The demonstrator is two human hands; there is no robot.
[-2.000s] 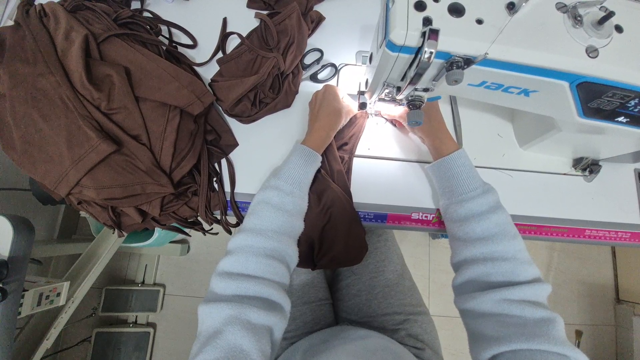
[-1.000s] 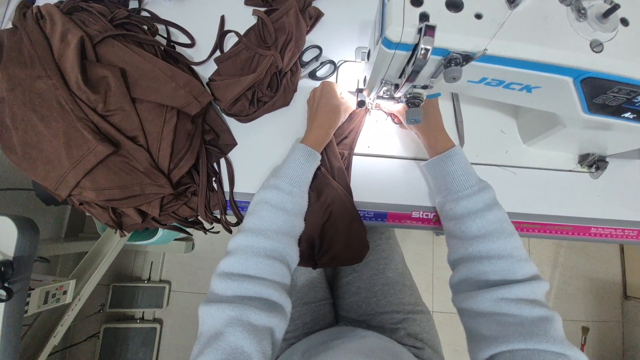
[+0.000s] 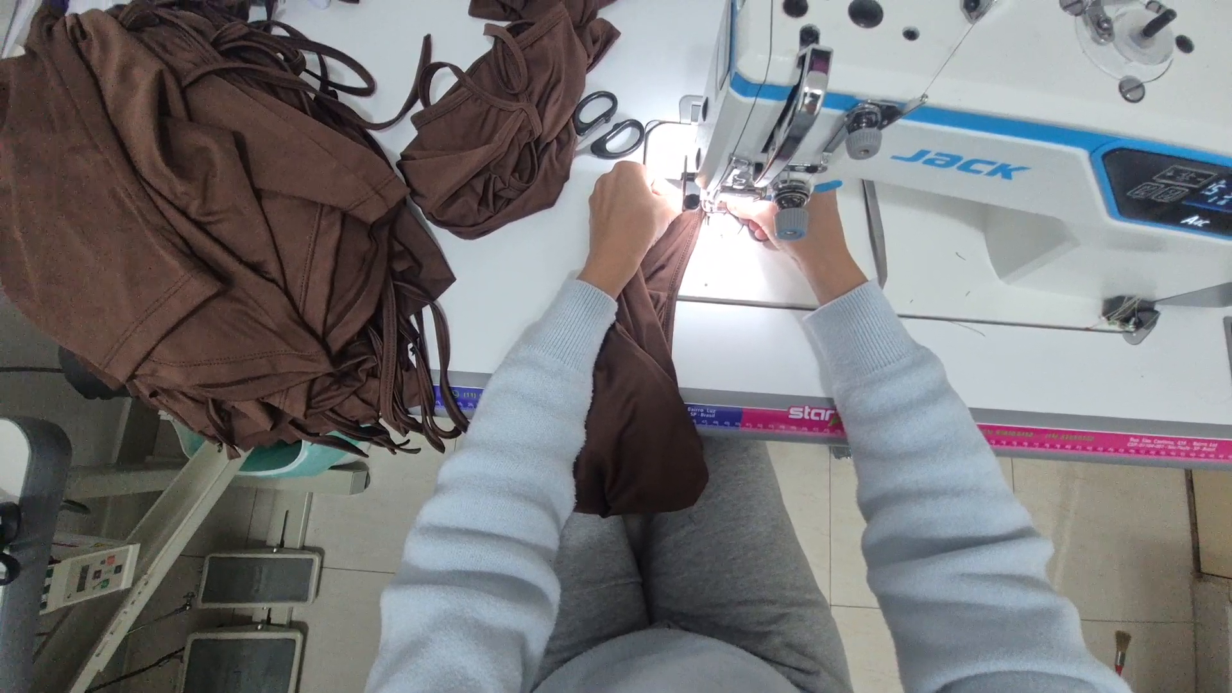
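Note:
A brown fabric garment piece (image 3: 643, 423) runs from the needle area of a white and blue Jack sewing machine (image 3: 962, 164) down over the table's front edge toward my lap. My left hand (image 3: 630, 217) is on the fabric just left of the presser foot (image 3: 710, 200), its fingertips lost in the lamp's glare. To the right of the foot, my right hand (image 3: 808, 236) pinches a small bit of the work, partly hidden behind the machine head. Whether thread or fabric lies between those fingers is hard to tell in the bright light.
A large heap of brown garments with thin straps (image 3: 192, 221) hangs over the table's left edge. A smaller brown garment pile (image 3: 500, 125) lies beside black-handled scissors (image 3: 616, 135). A printed measuring tape (image 3: 1059, 438) lines the front edge. Foot pedals (image 3: 260, 577) stand on the floor.

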